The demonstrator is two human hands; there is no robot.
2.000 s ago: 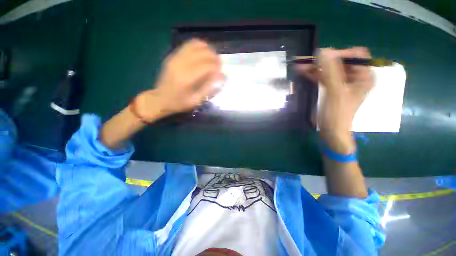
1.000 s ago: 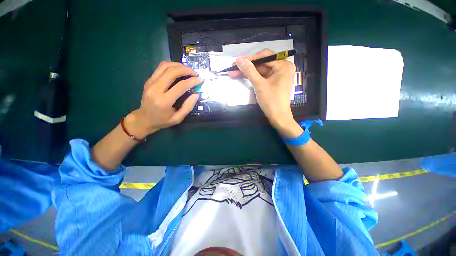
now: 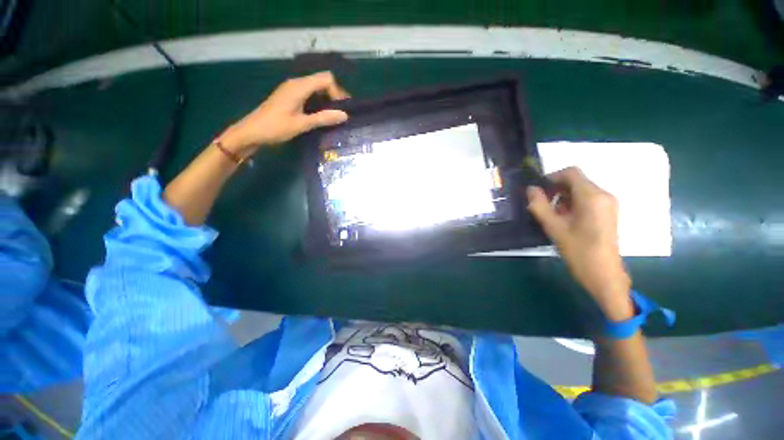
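Note:
The black tray (image 3: 518, 116) lies slightly tilted on the green mat and holds the opened tablet unit (image 3: 413, 180), whose middle glares white. My left hand (image 3: 297, 110) grips the tray's upper left corner, thumb on top. My right hand (image 3: 580, 215) is at the tray's right edge, fingers curled on it. A dark piece with a yellowish mark, perhaps the tweezers (image 3: 530, 163), shows at my right fingertips, blurred. The white sheet (image 3: 643, 193) lies to the right, partly under the tray and behind my right hand.
A green bench mat (image 3: 413, 292) is under the work. A white rail (image 3: 413, 39) runs along its far side, with a green conveyor beyond. A dark cable (image 3: 179, 103) lies at the left. Another person's blue sleeve (image 3: 30, 275) shows at the left edge.
Both hands have left the unit's inside and now hold the tray's edges. The tray has turned slightly and its right end now overlaps the white sheet. The far rail has come into view.

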